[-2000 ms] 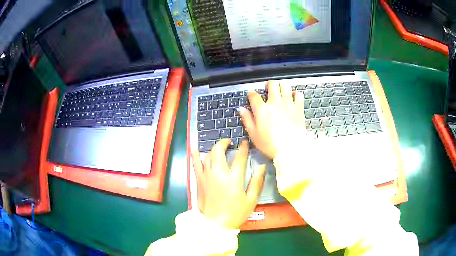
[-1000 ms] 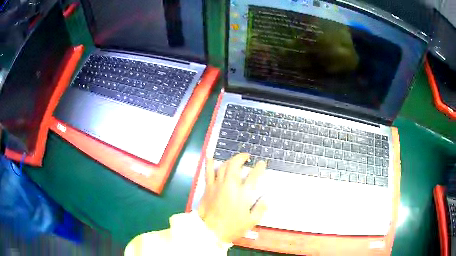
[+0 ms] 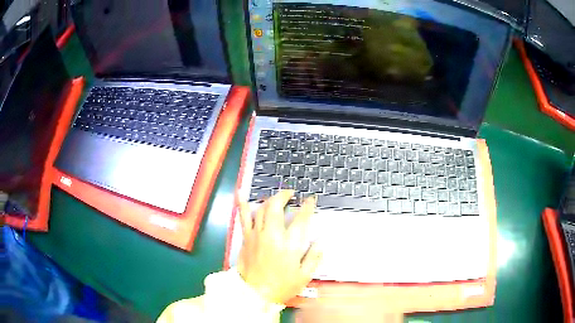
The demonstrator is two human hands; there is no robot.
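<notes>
An open silver-grey laptop [image 3: 391, 246] lies on a red-orange tray [image 3: 403, 296] in the middle. Its screen [image 3: 378, 57] shows a dark window with lines of text. My left hand [image 3: 274, 246] rests on the lower left of the keyboard [image 3: 365, 170] and the palm rest, fingers spread, holding nothing. Glare washes out the touchpad area. A blurred skin-toned shape, seemingly my right hand [image 3: 350, 310], is at the bottom edge by the tray's front, cut off; its fingers cannot be made out.
Another open laptop [image 3: 139, 151] with a dark screen lies on a red tray [image 3: 126, 212] to the left. A dark panel [image 3: 28, 126] stands at the far left, above blue cloth [image 3: 38, 277]. More red trays [image 3: 558, 265] are at the right, on the green surface [image 3: 126, 265].
My right hand has left the keyboard; a blurred shape now shows at the bottom edge. The screen's white window with a coloured figure has given way to dark text. My left hand stays at the keys.
</notes>
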